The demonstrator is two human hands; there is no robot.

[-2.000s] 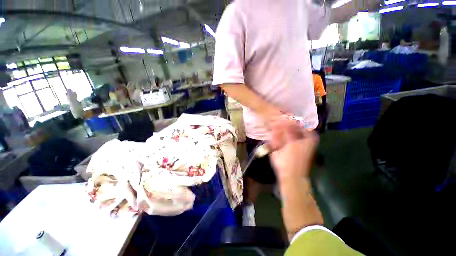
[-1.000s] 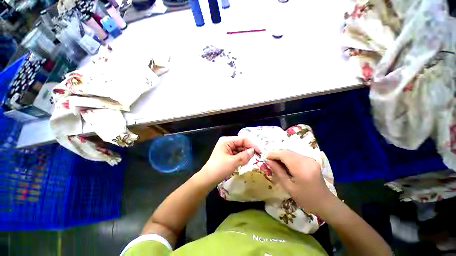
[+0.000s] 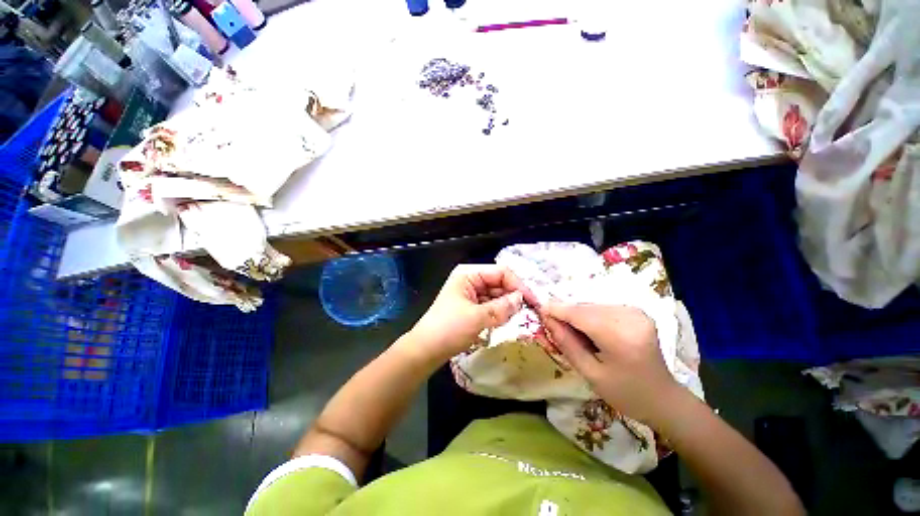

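Note:
A floral garment point(image 3: 595, 418), cream with red flowers and brown-green leaves, lies bunched on the lap below the table edge. My left hand point(image 3: 466, 310) pinches its cloth between thumb and fingers. My right hand point(image 3: 615, 353) is pinched closed right beside it, fingertips almost touching the left ones at the same spot of cloth. A needle or button between the fingertips is too small to tell. Small dark buttons point(image 3: 444, 77) lie in a cluster on the white table, with several loose ones beside it.
The white table point(image 3: 383, 181) spans the front. Floral cloth point(image 3: 217, 191) hangs over its left corner; a larger floral heap point(image 3: 857, 151) hangs at right. A red-purple pencil point(image 3: 522, 24) and small dark disc lie at the back. A blue bin point(image 3: 361, 290) stands below; a blue crate point(image 3: 202, 353) is left.
Two seconds ago the view faced a person in pink and one outstretched arm. Since one second ago, both hands stay together at the cloth; the view has shifted slightly.

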